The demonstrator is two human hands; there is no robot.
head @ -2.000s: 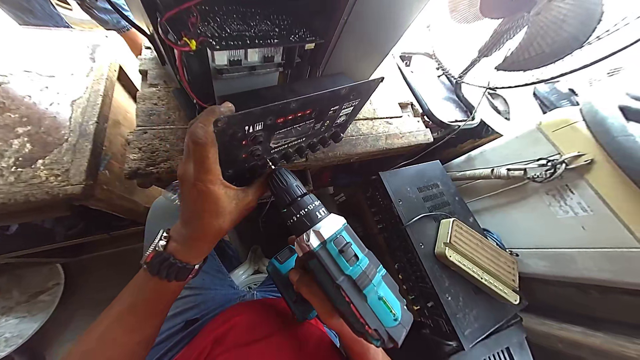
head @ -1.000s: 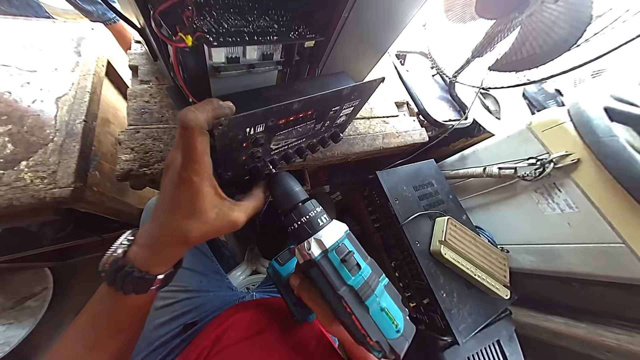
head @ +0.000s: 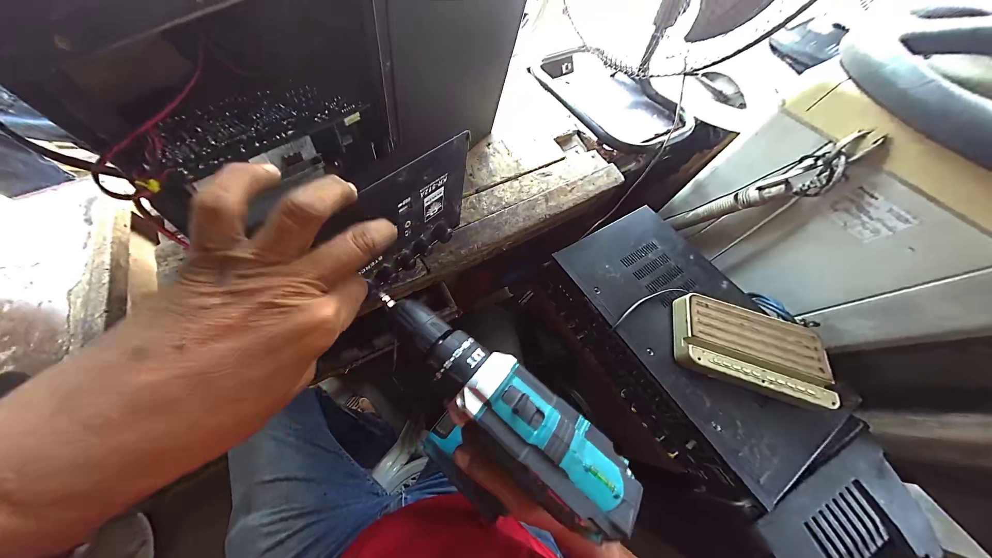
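Note:
My left hand (head: 271, 263) lies over a black amplifier control panel (head: 426, 194), its fingers spread across the panel's top edge and face. My right hand (head: 504, 484), low in the view and partly hidden, grips a teal and black cordless drill (head: 535, 426). The drill points up and left, and its bit (head: 386, 299) is at the panel's lower edge near a row of black knobs (head: 422, 246). Whether the bit touches a screw cannot be told. Behind the panel stands an open black cabinet (head: 449, 70) with a circuit board (head: 248, 128) and red wires (head: 167, 116).
A worn wooden bench (head: 535, 201) carries the cabinet. On the right, a black amplifier unit (head: 620, 263) holds a beige ridged device (head: 756, 349). A cable with bare ends (head: 775, 186) crosses a grey and cream casing (head: 891, 225). A fan (head: 713, 23) stands at the top right.
My left hand has moved from the panel's left end to over its top and face, covering more of it. The drill stays in my right hand with its tip at the panel's lower edge.

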